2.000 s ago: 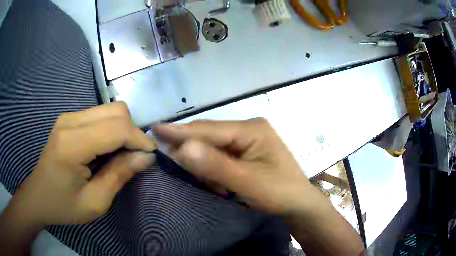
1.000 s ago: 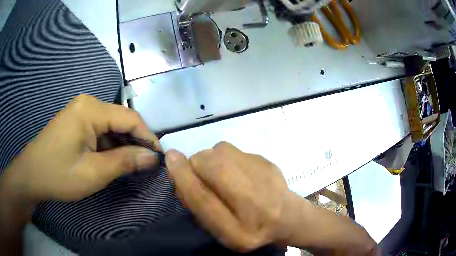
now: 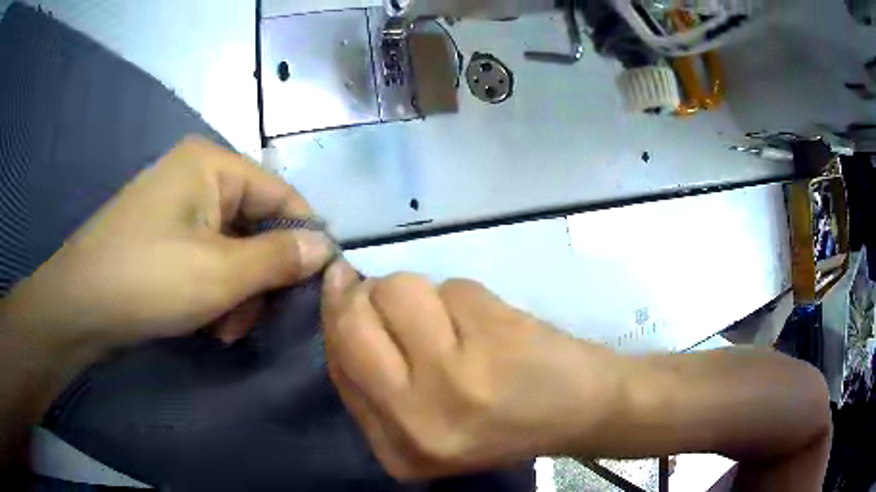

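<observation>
A dark, finely striped fabric panel (image 3: 86, 144) lies over the left side of the table and spreads under both hands. My left hand (image 3: 182, 255) pinches the panel's edge between thumb and fingers near the centre left. My right hand (image 3: 451, 370) is right beside it, its fingertips on the same edge and touching or nearly touching the left thumb. The edge between the fingertips looks folded, but the fingers hide most of it. Both hands are in front of the sewing machine bed (image 3: 538, 144), away from the presser foot (image 3: 392, 34).
The needle plate (image 3: 322, 72) and brown block (image 3: 435, 72) are at the top. A cream ribbed knob (image 3: 650, 88) and orange scissor handles (image 3: 711, 82) are upper right. A tool box (image 3: 815, 240) is at the right table end.
The machine bed shows farther right and higher in view. My right hand has turned from flat beside the edge to curled fingers on it. My left hand still pinches the edge.
</observation>
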